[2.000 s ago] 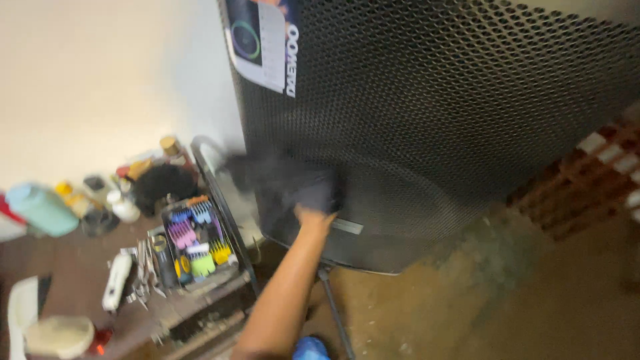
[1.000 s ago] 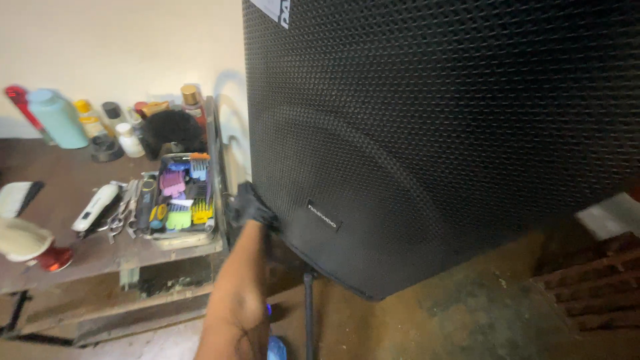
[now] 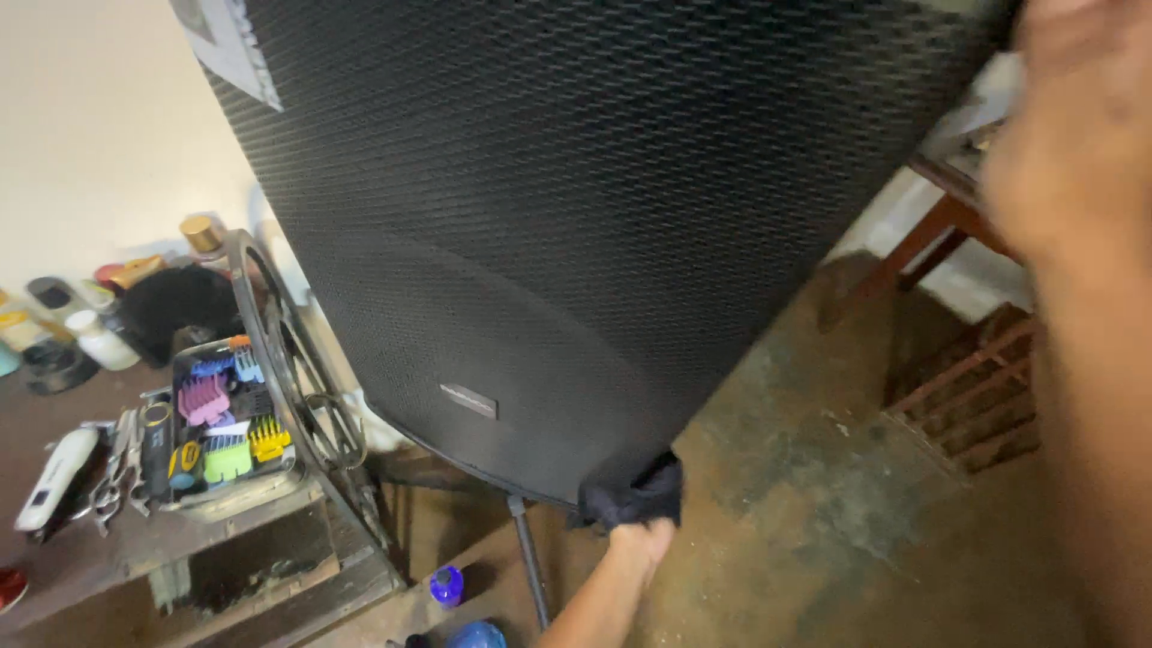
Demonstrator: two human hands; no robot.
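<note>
A large black loudspeaker with a mesh grille stands tilted in the view on a stand pole. At its bottom right corner my left hand presses a black cloth against the lower edge; the cloth hides most of the fingers. My right hand, blurred and close to the camera, is raised at the loudspeaker's upper right edge. Its fingertips are cut off by the frame, so its grip cannot be made out.
On the left, a wooden table bears a tray of colored clipper guards, a white hair clipper, scissors and bottles. A blue bottle stands on the floor below. At right are a wooden table leg and a slatted wooden rack.
My left hand with the black cloth has moved right along the loudspeaker's lower edge, from its bottom left corner to the bottom right. My right hand has come into view.
</note>
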